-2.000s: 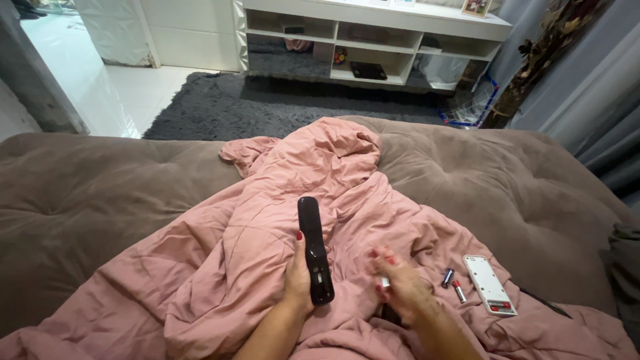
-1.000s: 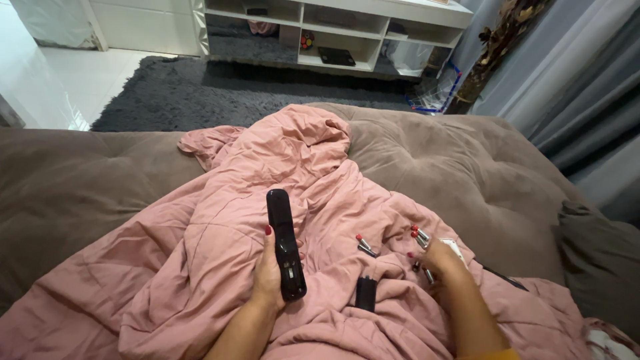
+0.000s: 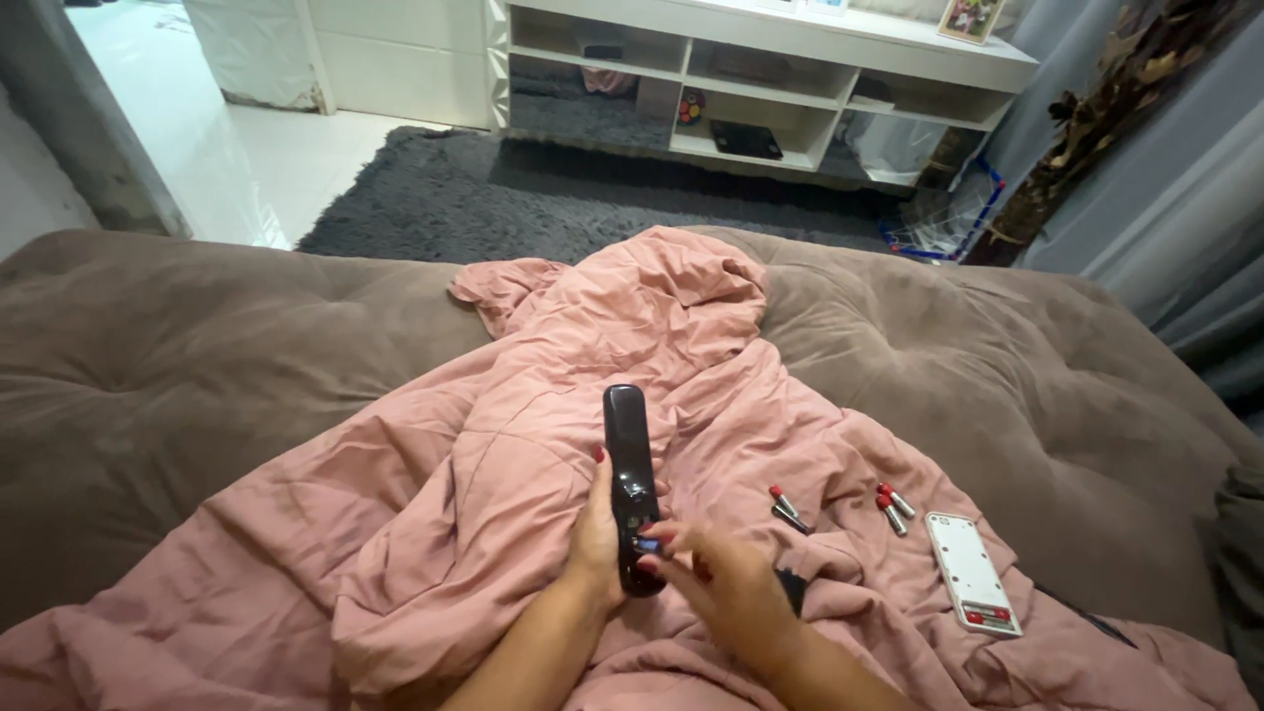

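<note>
My left hand [image 3: 595, 538] holds a black remote control [image 3: 630, 444] upright over the pink blanket, its battery compartment facing me. The thumb and finger of my right hand [image 3: 726, 583] pinch a small blue battery [image 3: 648, 544] at that compartment. Partly hidden behind my right hand lies a dark piece [image 3: 792, 590], perhaps the battery cover. Right of the hands, a red-tipped battery [image 3: 781, 497] and a dark one [image 3: 790, 517] lie together. Farther right are two red-and-silver batteries [image 3: 892, 513] and a white remote control [image 3: 968, 568] with red batteries in its exposed compartment.
The pink blanket [image 3: 592, 365] lies in folds over a brown tufted sofa [image 3: 918, 346]. Beyond are a dark shaggy rug [image 3: 425, 188] and a white shelf unit [image 3: 770, 44]. Grey curtains [image 3: 1136, 197] and a dried plant [image 3: 1066, 148] stand at the right.
My right hand has moved left from the batteries beside the white remote to the black remote. It now pinches a blue battery. The white remote has come back into plain view.
</note>
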